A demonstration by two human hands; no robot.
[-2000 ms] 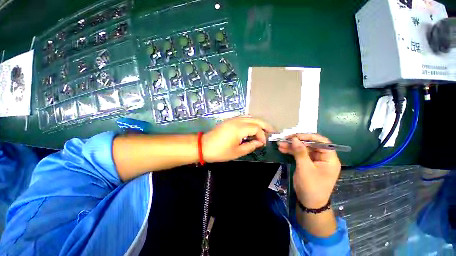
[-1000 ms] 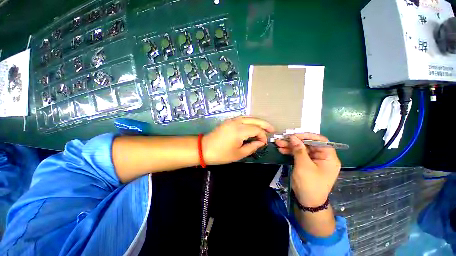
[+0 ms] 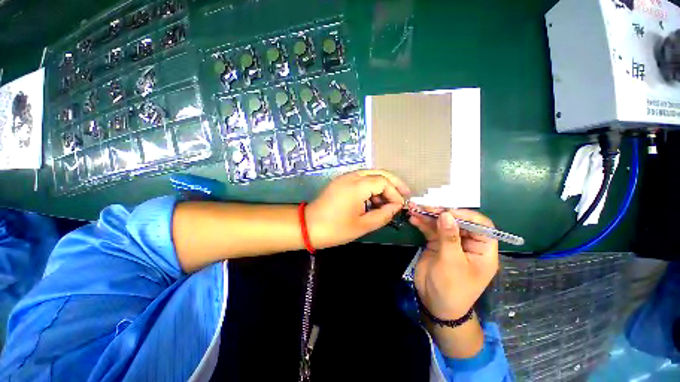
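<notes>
My left hand, with a red band at the wrist, pinches a small dark electronic module at the bench's front edge; the fingers partly hide it. My right hand, with a dark beaded bracelet, holds silver tweezers like a pen. The tweezer tips meet the left fingertips at the module; whether they grip anything is too small to tell. Just beyond the hands lies a beige-brown adhesive sheet on white liner, with a stepped lower edge.
A clear tray of modules with pale green discs lies left of the sheet, another clear tray farther left. White paper with dark parts, a blue block, a white box, a blue cable, a crumpled white wipe, stacked trays.
My right hand has shifted slightly left and the tweezers tilt more, their rear end lower. My left hand still pinches near the same spot. More of the sheet's stepped lower edge shows.
</notes>
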